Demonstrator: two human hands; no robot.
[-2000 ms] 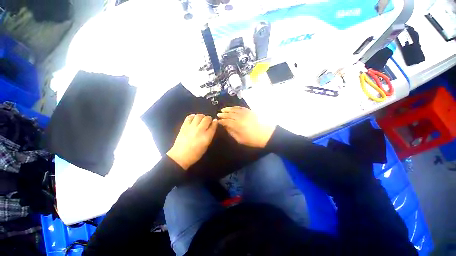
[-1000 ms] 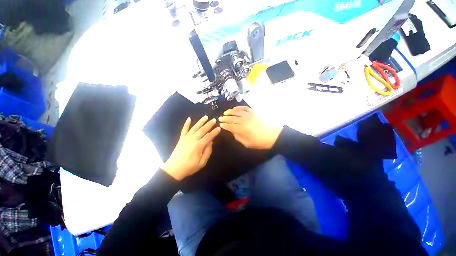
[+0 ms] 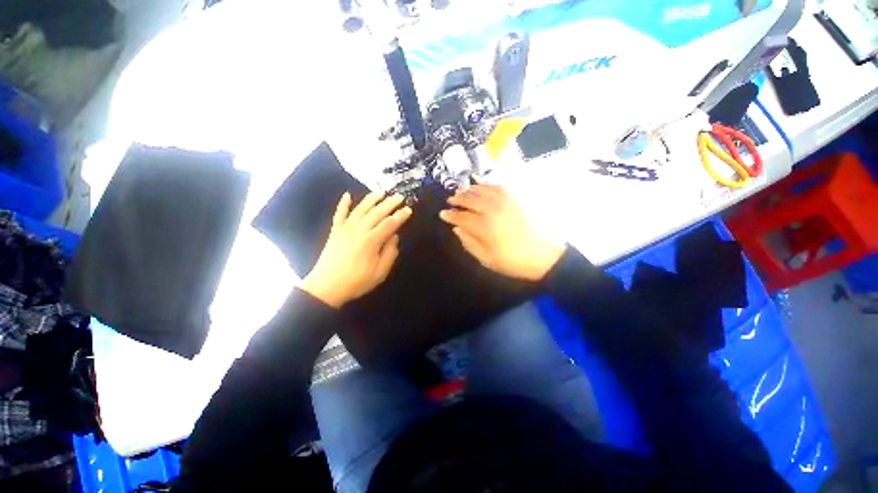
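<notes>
A large black fabric panel (image 3: 424, 279) lies on the white machine top at the needle and hangs over the front edge toward the lap. My left hand (image 3: 361, 248) rests flat on its left part, fingers spread and tips near the presser foot. My right hand (image 3: 501, 231) lies on its right side, fingertips beside the shiny metal needle area (image 3: 448, 159). Both hands press on the fabric; neither is closed around it. The stitching point is hidden by metal parts and glare.
Stacked black panels (image 3: 159, 246) lie left. A yellow patch (image 3: 503, 138), dark square (image 3: 541, 138), slim dark tool (image 3: 624, 170) and yellow-red scissors (image 3: 727, 156) lie right. A blue bin (image 3: 770, 376) with black pieces and a red stool (image 3: 818, 217) stand right. Plaid garments (image 3: 24, 308) lie left.
My hands have moved apart, the left one leftward and the right one rightward and closer to the needle. The left fingers have spread. The panel's left corner has shifted left.
</notes>
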